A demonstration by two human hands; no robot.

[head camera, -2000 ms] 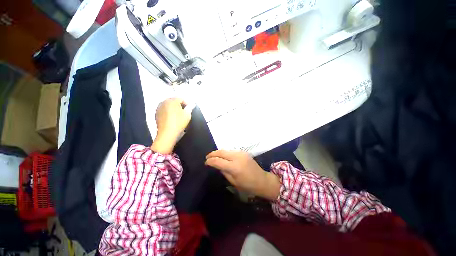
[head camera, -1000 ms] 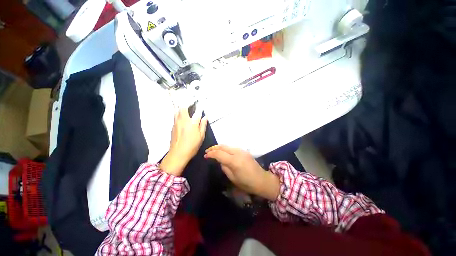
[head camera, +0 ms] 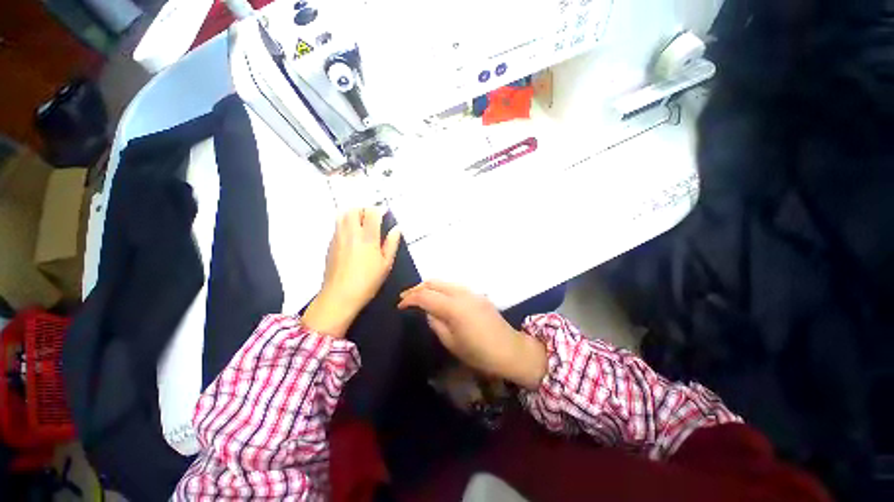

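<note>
A white sewing machine (head camera: pixel 422 59) stands at the top, with its presser foot and needle area (head camera: pixel 368 157) just beyond my left fingertips. A black fabric strip (head camera: pixel 402 260) runs from there down over the front table edge between my hands. My left hand (head camera: pixel 355 260) lies on the strip, its fingertips close to the needle area. My right hand (head camera: pixel 471 328) holds the strip's right edge at the table's front edge; its thumb side is partly hidden. A looped black garment piece (head camera: pixel 147 216) is draped over the left of the table.
Dark red snips (head camera: pixel 508 154) and a red-orange patch (head camera: pixel 508 104) lie under the machine arm on the white table (head camera: pixel 588 201). A large black garment pile (head camera: pixel 784 255) is at right. A red crate (head camera: pixel 44 373) and a cardboard box (head camera: pixel 61 221) are at left.
My left hand has moved slightly up and right towards the needle since the first frame, with its fingers now flatter. My right hand has barely moved. The camera view has shifted a little.
</note>
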